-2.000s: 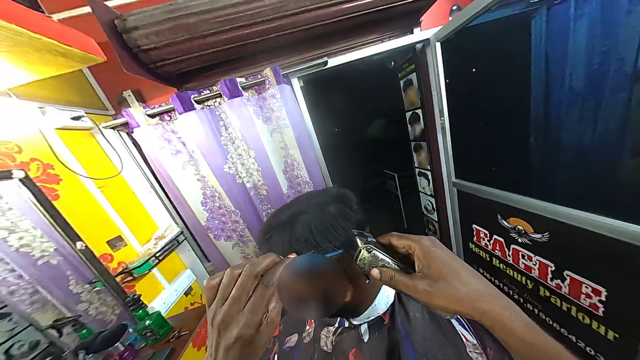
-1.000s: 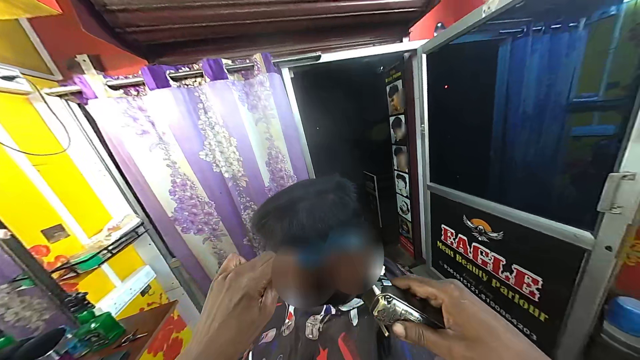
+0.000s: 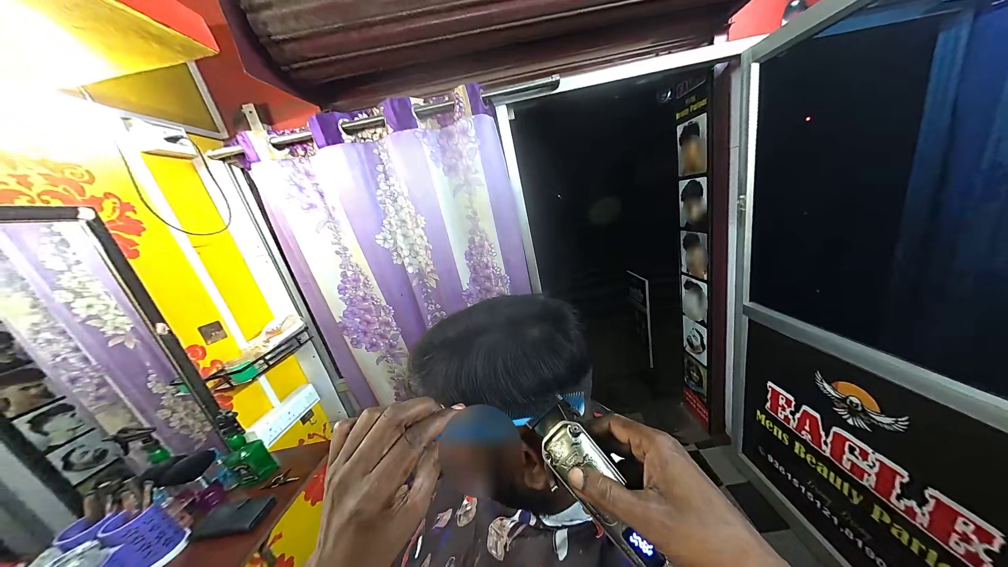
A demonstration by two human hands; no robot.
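Note:
My right hand point(image 3: 657, 480) is closed around a metal hair clipper point(image 3: 581, 458) with a lit display, its blade against a blue comb point(image 3: 573, 403) at the side of a seated person's head. My left hand point(image 3: 386, 465) is at the other side of the head, fingers bent at the comb's left end, which blurring partly hides. The comb lies flat across the lower edge of the person's dark hair point(image 3: 500, 346). A dark patterned cape point(image 3: 504, 531) covers the person's shoulders, with a white strip at the neck.
A counter point(image 3: 303, 465) at the left bears purple plastic baskets point(image 3: 146, 535), a green bottle point(image 3: 248, 457), a black flat case point(image 3: 235, 516) and scissors point(image 3: 285, 477). Beside it stands a mirror point(image 3: 142, 299). Behind the person hang floral curtains point(image 3: 386, 236); a glass door point(image 3: 858, 197) is at the right.
The clipper, low beside the neck one second ago, is now up at the comb by the ear. My left hand has come up to the comb. The view has shifted.

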